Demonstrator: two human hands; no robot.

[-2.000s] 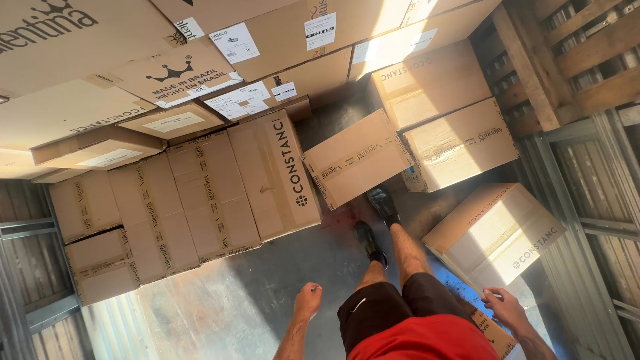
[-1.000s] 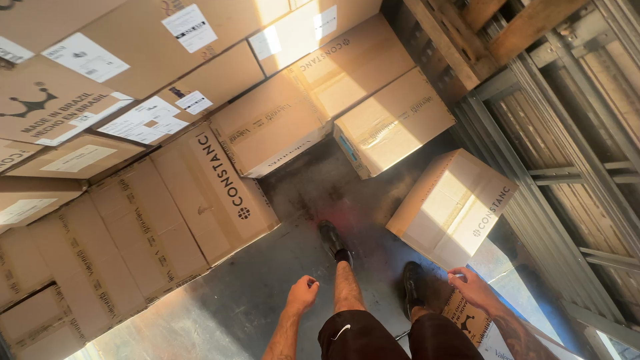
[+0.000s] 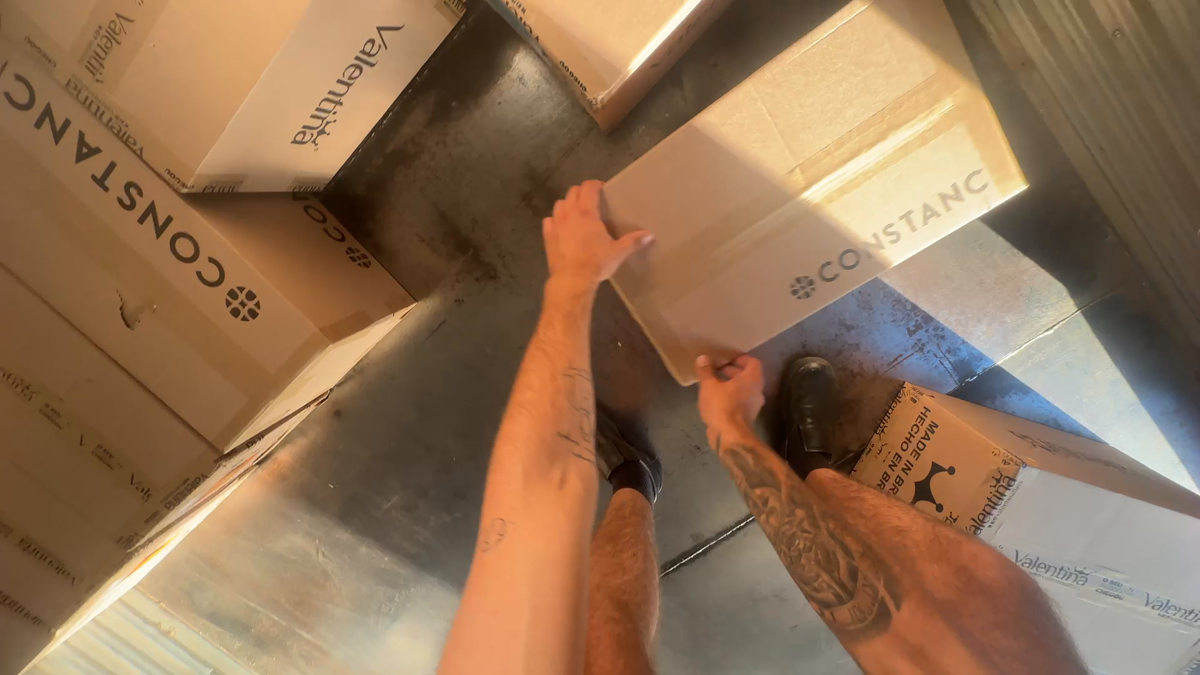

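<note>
A large taped cardboard box [image 3: 750,216] stands on the floor ahead, partly in sunlight. My left hand [image 3: 591,234] lies over its left end, fingers at the far corner and thumb on the top edge. At the near corner of the same box, my right hand [image 3: 731,380] has its fingers curled against the lower edge. Whether the right fingers reach under the box cannot be told. Both of my shoes are on the floor just below the box.
Stacked cardboard boxes [image 3: 150,253] fill the left side. Another carton [image 3: 609,47] stands beyond the held box. By my right leg lies a carton with a white side [image 3: 1078,553]. A corrugated metal wall [image 3: 1106,112] runs along the right, and the floor [image 3: 450,375] is concrete.
Both hands have moved from beside my legs to the box on the right; both now touch it. The view has moved in closer to that box.
</note>
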